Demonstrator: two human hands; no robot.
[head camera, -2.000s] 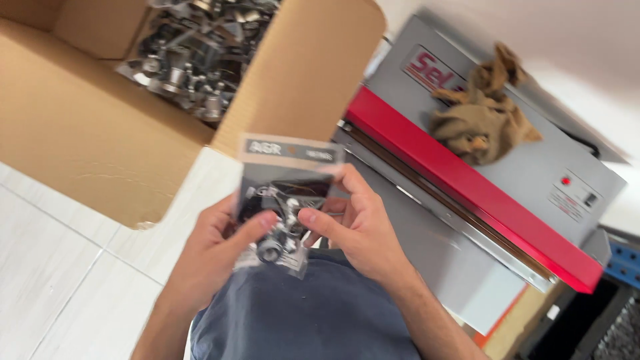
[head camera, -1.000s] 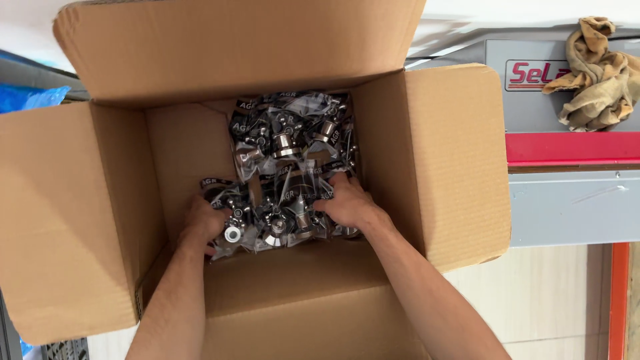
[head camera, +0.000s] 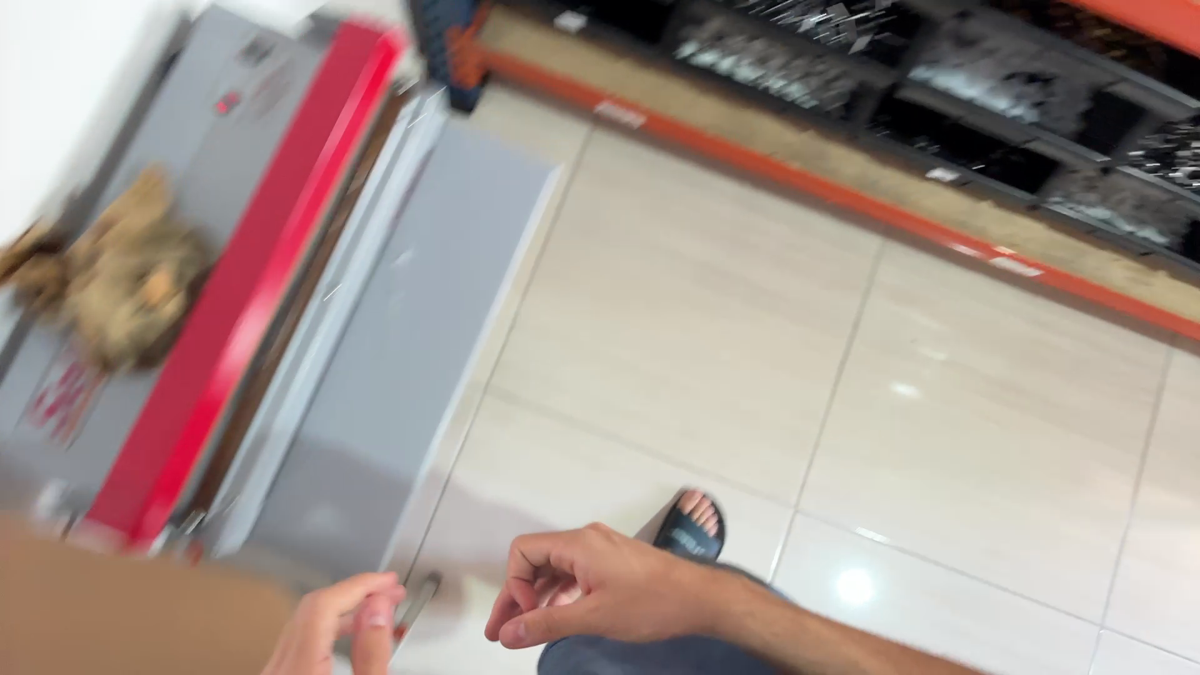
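Observation:
Low in the head view, my left hand (head camera: 339, 623) is partly cut off by the bottom edge, beside the cardboard box's flap (head camera: 141, 605). Its thumb and fingertips are close together, and whether anything small is between them does not show. My right hand (head camera: 591, 586) hangs over the tiled floor with loosely curled fingers and nothing visible in it. A gap separates the two hands. A foot in a black slide sandal (head camera: 691, 525) shows just above my right wrist.
A grey machine with a red bar (head camera: 253, 272) stands at the left, with a crumpled tan cloth (head camera: 136, 281) on it. Across the top right runs a rack with an orange beam (head camera: 750, 173) and black bins (head camera: 947, 136) of bagged parts. Pale floor tiles (head camera: 694, 328) lie between.
My hands were inside the box among the bagged metal fittings one second ago and are now outside it. The view has swung right toward the rack.

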